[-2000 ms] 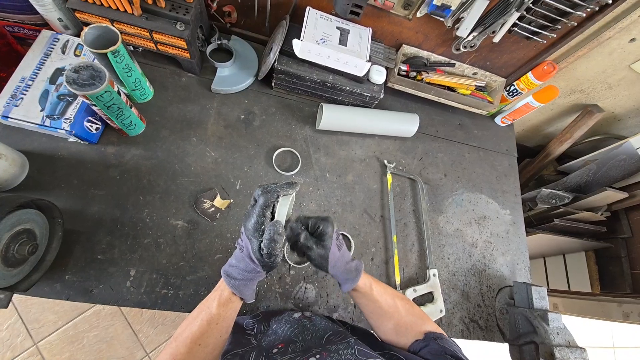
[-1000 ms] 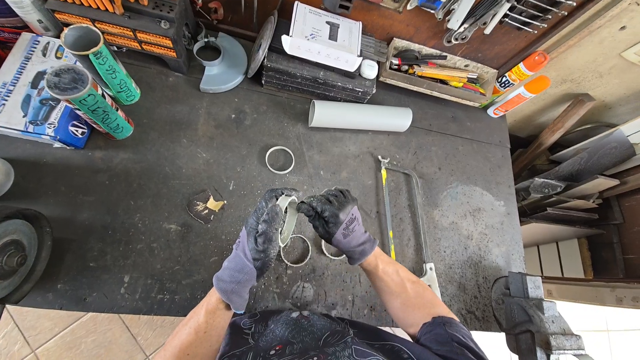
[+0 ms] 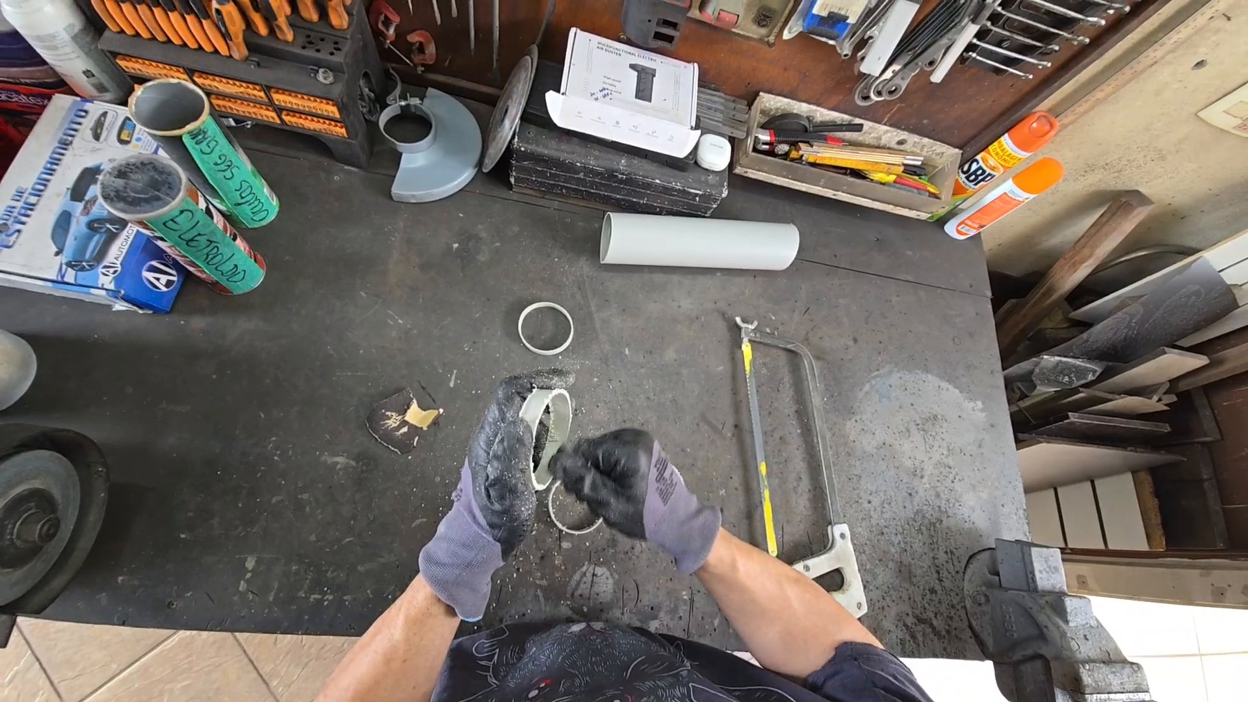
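My left hand (image 3: 497, 478), in a grey and black work glove, holds a white plastic pipe ring (image 3: 558, 421) on edge. The gloved fingers of my right hand (image 3: 624, 483) are bunched at the ring's lower right rim; whether they pinch something small is hidden. Another ring (image 3: 546, 328) lies flat beyond my hands, and one more (image 3: 573, 512) lies partly hidden beneath them. A scrap of dark sandpaper-like material (image 3: 403, 420) is left of my left hand. To the right lies a hacksaw (image 3: 814, 429). Farther back rests a white plastic pipe (image 3: 700, 242).
A bench vise (image 3: 1048, 614) stands at the near right corner and a grinding wheel (image 3: 39, 526) at the left. Along the back are green-labelled tubes (image 3: 200, 244), a grey grinder guard (image 3: 444, 146), a white box (image 3: 624, 93), a wooden tool tray (image 3: 848, 185) and orange-capped bottles (image 3: 1004, 200).
My left hand still holds the ring on edge. My right hand has shifted down along its rim since one second ago, and now covers more of the rings lying below.
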